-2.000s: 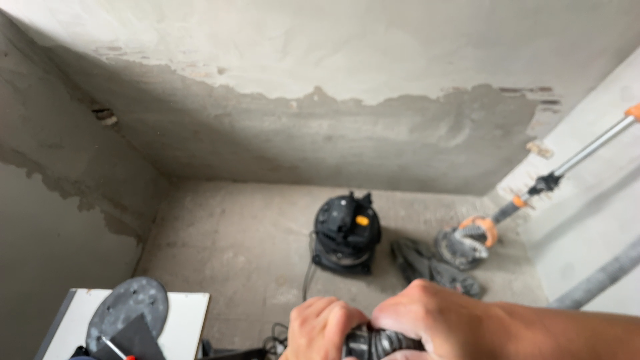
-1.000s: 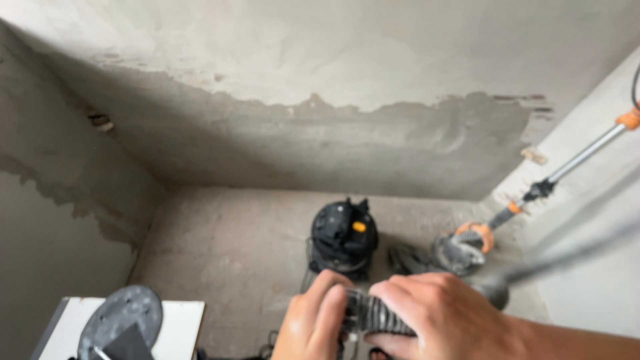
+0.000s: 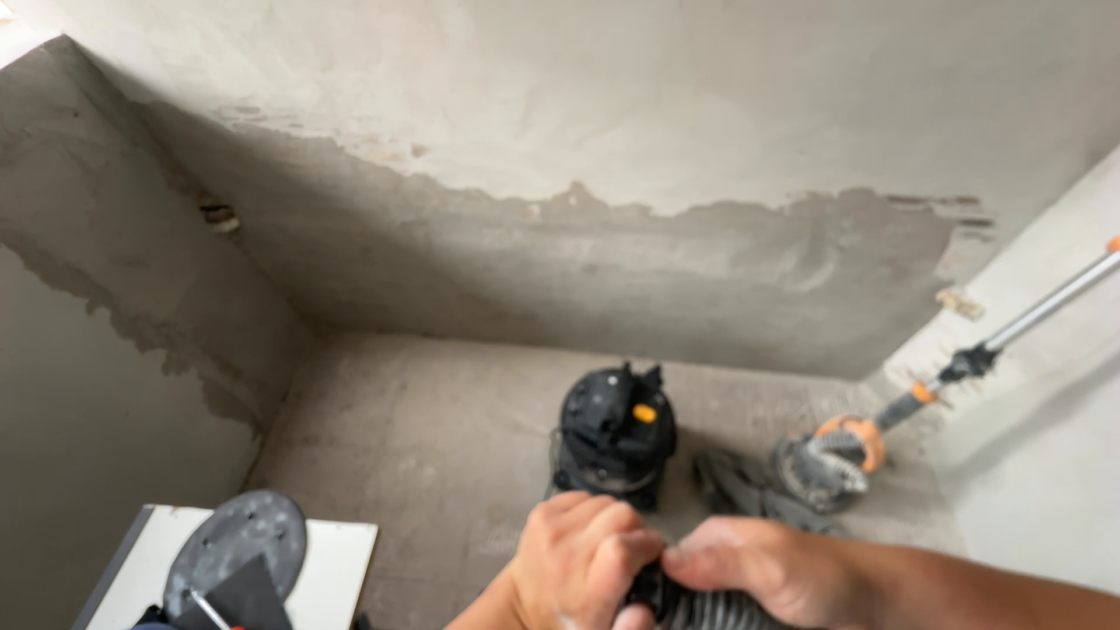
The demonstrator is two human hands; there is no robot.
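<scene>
At the bottom centre my left hand [image 3: 582, 556] is closed around a black fitting [image 3: 649, 588] at the end of a ribbed hose. My right hand [image 3: 744, 560] grips the grey corrugated hose [image 3: 717, 611] right beside it, thumb close to the left hand's fingers. Just beyond the hands, a black canister vacuum cleaner [image 3: 617, 429] with an orange-yellow switch stands on the floor. To its right lies a dark, crumpled cloth or bag [image 3: 744, 490]. The fitting is mostly hidden by the fingers.
A long-handled drywall sander [image 3: 827, 464] rests head-down at the right, its metal pole [image 3: 1050, 302] slanting up along the wall. At lower left a white board [image 3: 337, 560] carries a round grey sanding pad [image 3: 249, 538], a dark square sheet and a red-tipped tool. Patchy plastered walls [image 3: 612, 280] enclose the floor.
Both hands have come closer together over the hose fitting. The hose, which stretched out to the right past the right hand a second ago, no longer shows there.
</scene>
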